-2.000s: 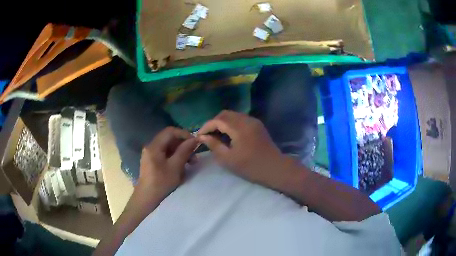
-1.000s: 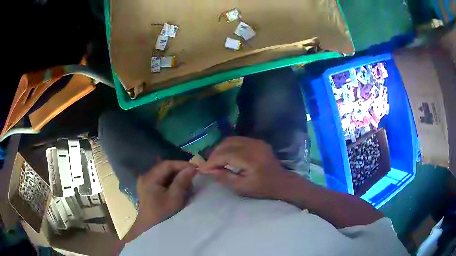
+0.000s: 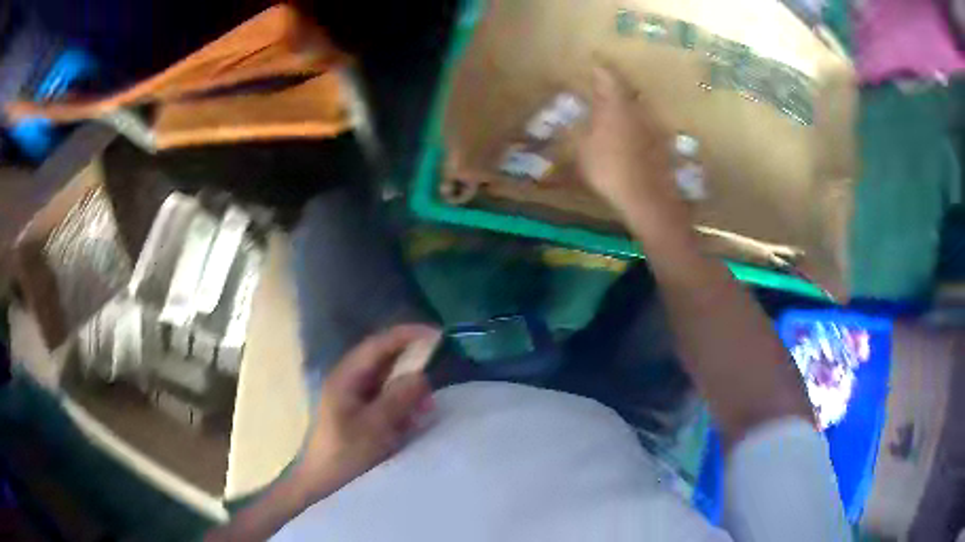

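My left hand [image 3: 376, 392] is over my lap and holds a small pale housing [image 3: 415, 358] between thumb and fingers. My right hand [image 3: 619, 138] reaches over the cardboard liner [image 3: 762, 191] in the green crate; it is blurred, and whether it holds anything cannot be told. White pouch cells [image 3: 552, 116] lie on the cardboard just left of my right hand, with more white cells [image 3: 688, 180] to its right. Green circuit boards [image 3: 757, 79] are in rows at the far side of the cardboard.
The green crate rim [image 3: 529, 224] crosses in front of my knees. A carton at left holds white plastic frames [image 3: 196, 265], with a small carton [image 3: 79, 254] of pale parts beside it. An orange chair [image 3: 249, 79] stands behind. The blue bin [image 3: 862, 423] is at right.
My right hand has left the housing and moved forward over the crate. My left hand keeps hold of the housing. The view has shifted, bringing the boards into sight.
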